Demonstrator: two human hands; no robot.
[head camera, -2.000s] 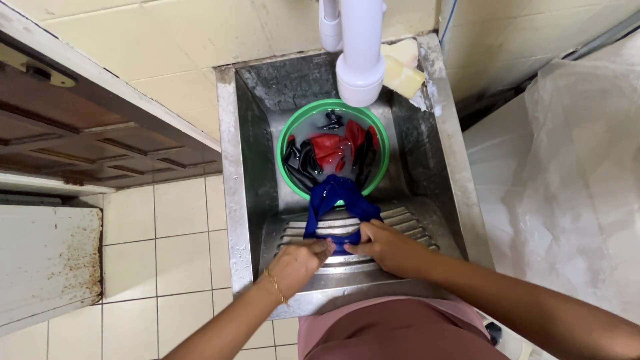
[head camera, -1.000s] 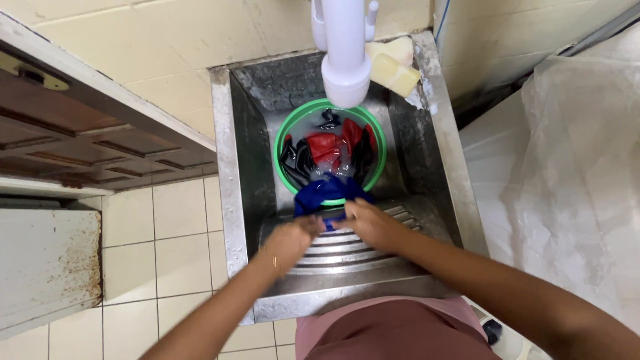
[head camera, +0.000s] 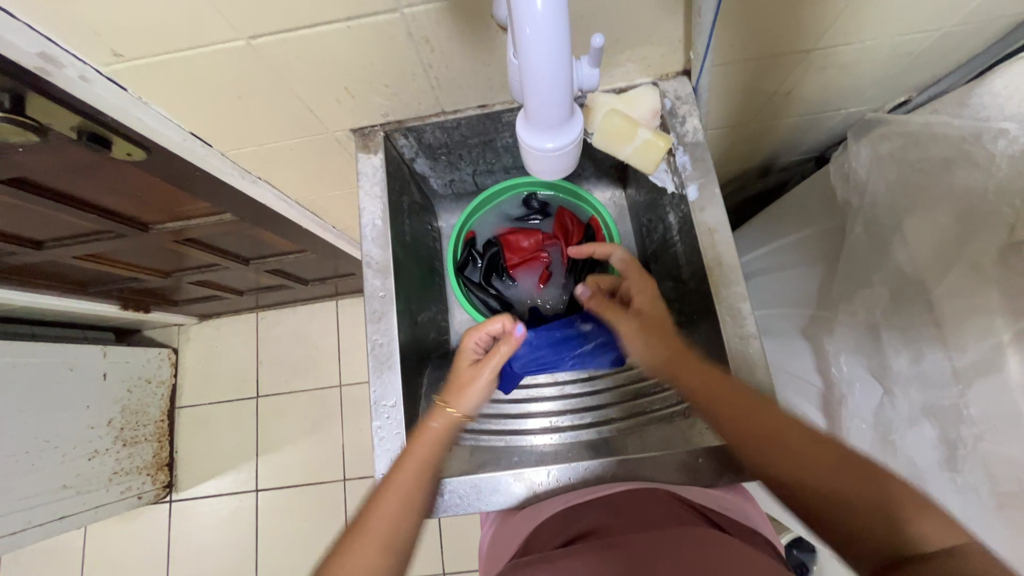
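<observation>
A wet blue cloth lies over the top of the ribbed metal washboard and reaches the near rim of a green basin. My left hand pinches the cloth's left end between thumb and fingers. My right hand is above the cloth's right side, thumb and index finger apart, with nothing seen between them. Red cloth and black cloth soak in the basin's cloudy water.
The basin stands in a metal sink under a white plastic faucet. Yellowish soap bars rest on the sink's back right corner. A brown panelled door is at left; plastic sheeting covers something at right.
My right hand has come off the blue cloth and moved up toward the basin, its fingers parting. The cloth, earlier bunched between both hands, is now spread wider.
</observation>
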